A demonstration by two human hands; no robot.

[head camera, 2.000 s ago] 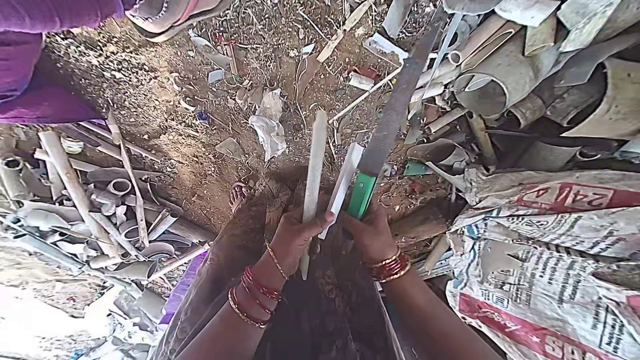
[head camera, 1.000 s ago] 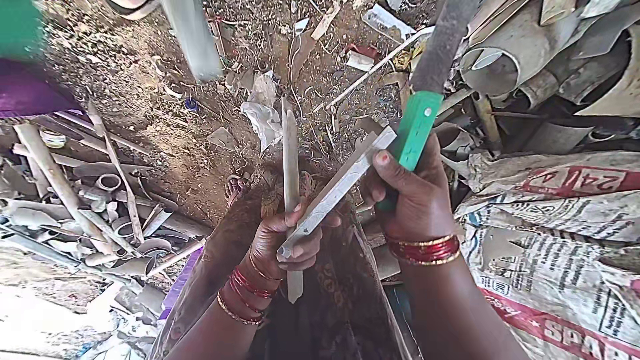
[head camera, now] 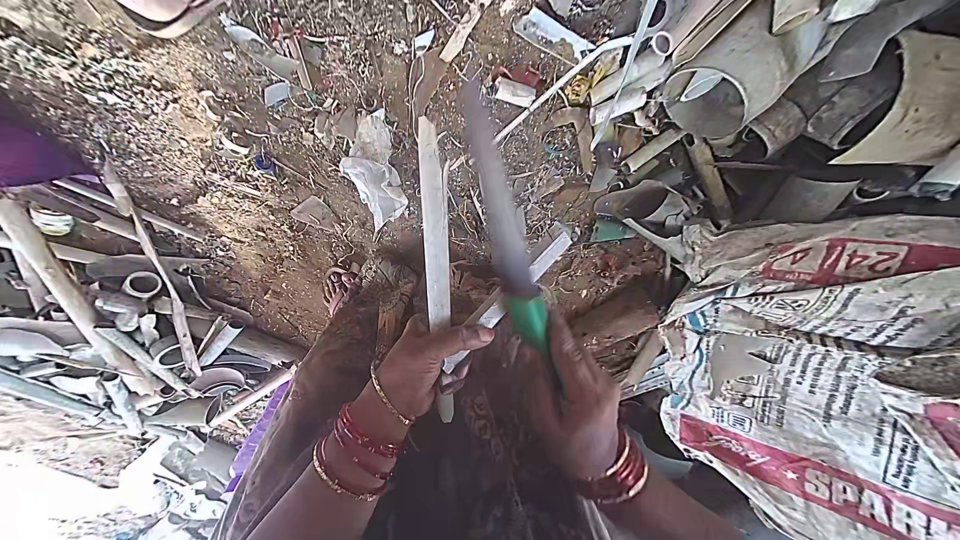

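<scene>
My left hand (head camera: 431, 360) is closed around a long pale strip (head camera: 434, 225), which points away from me, its lower end showing below my fingers. A second, white channel-like strip (head camera: 551, 251) slants up to the right from the same hand and passes behind the blade. My right hand (head camera: 577, 390) grips the green handle (head camera: 529, 322) of a long flat-bladed tool; its grey blade (head camera: 496, 180) is blurred and points away from me, and its edge cannot be made out. The blade's base crosses over the white strip; whether they touch is not clear.
Cut pipes and curved pieces (head camera: 720, 97) are heaped at the upper right, with printed woven sacks (head camera: 795, 390) below them. More pipe pieces and sticks (head camera: 142, 300) lie at the left. A crumpled white plastic scrap (head camera: 373, 172) and other litter lie on the dirt ground ahead.
The white strip, which one second ago was between both hands with my right thumb on it, is now in my left hand alone. The blade has swung to the left, upright over that strip.
</scene>
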